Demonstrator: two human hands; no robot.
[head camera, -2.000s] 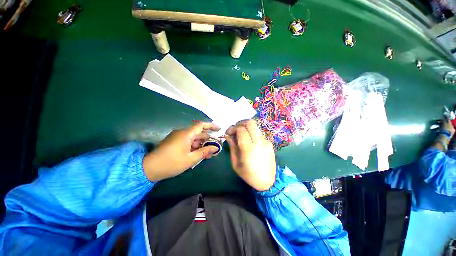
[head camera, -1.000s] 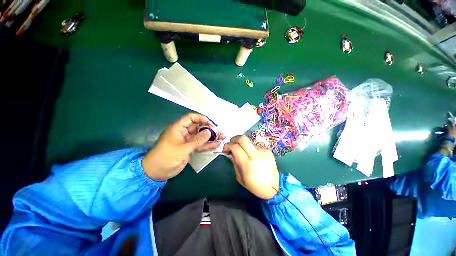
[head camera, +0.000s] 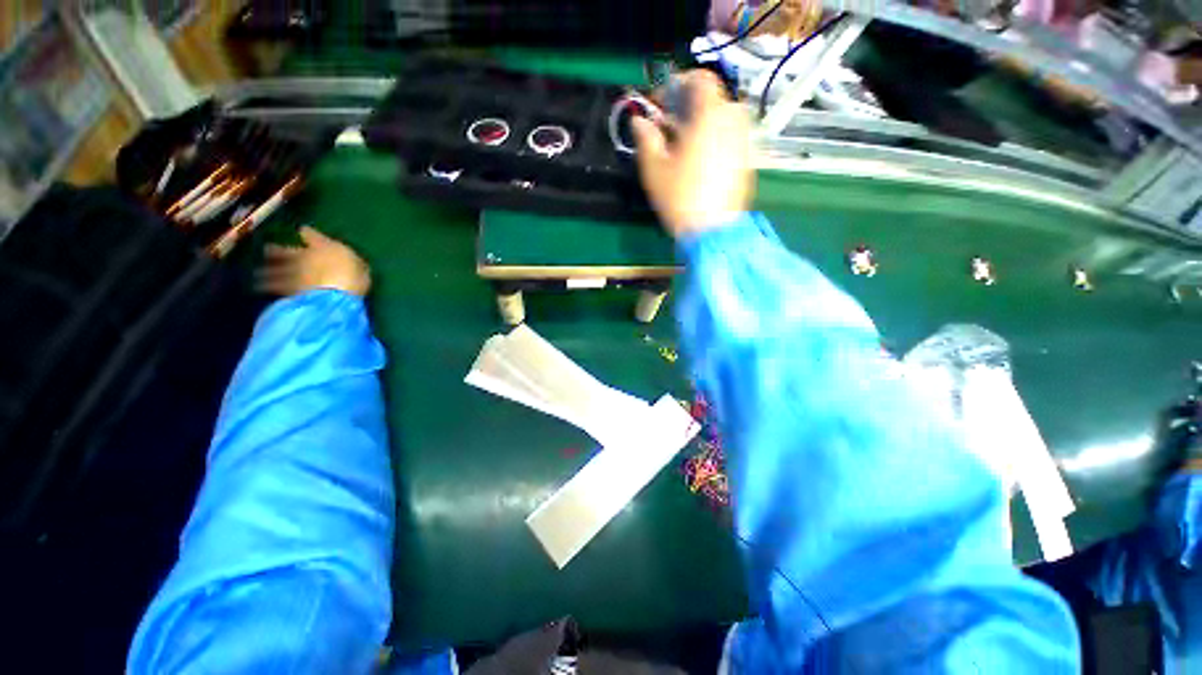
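Observation:
My right hand (head camera: 705, 158) is stretched forward over the right end of the black parts tray (head camera: 580, 169). Its thumb and fingers are on a round unit (head camera: 634, 123) with a bright ring. More ringed units (head camera: 489, 131) sit in the tray, which rests on a small green-topped stand (head camera: 580, 244). My left hand (head camera: 316, 264) is blurred, low over the bench at the left; its fingertips are unclear and I cannot tell whether it holds anything. Off-white strips (head camera: 613, 481) lie crossed at the centre.
Coloured loops (head camera: 705, 468) show beside my right sleeve, which hides most of their bag. A clear bag of strips (head camera: 1002, 435) lies at the right. Round units (head camera: 982, 269) stand spaced behind. Black trays (head camera: 106, 382) and orange-brown sticks (head camera: 231, 198) are at the left. Another person's sleeve (head camera: 1180, 541) shows far right.
Both hands have left the strips: the right went forward to the tray, the left forward and left. The view has shifted, bringing the tray and bench back edge into sight.

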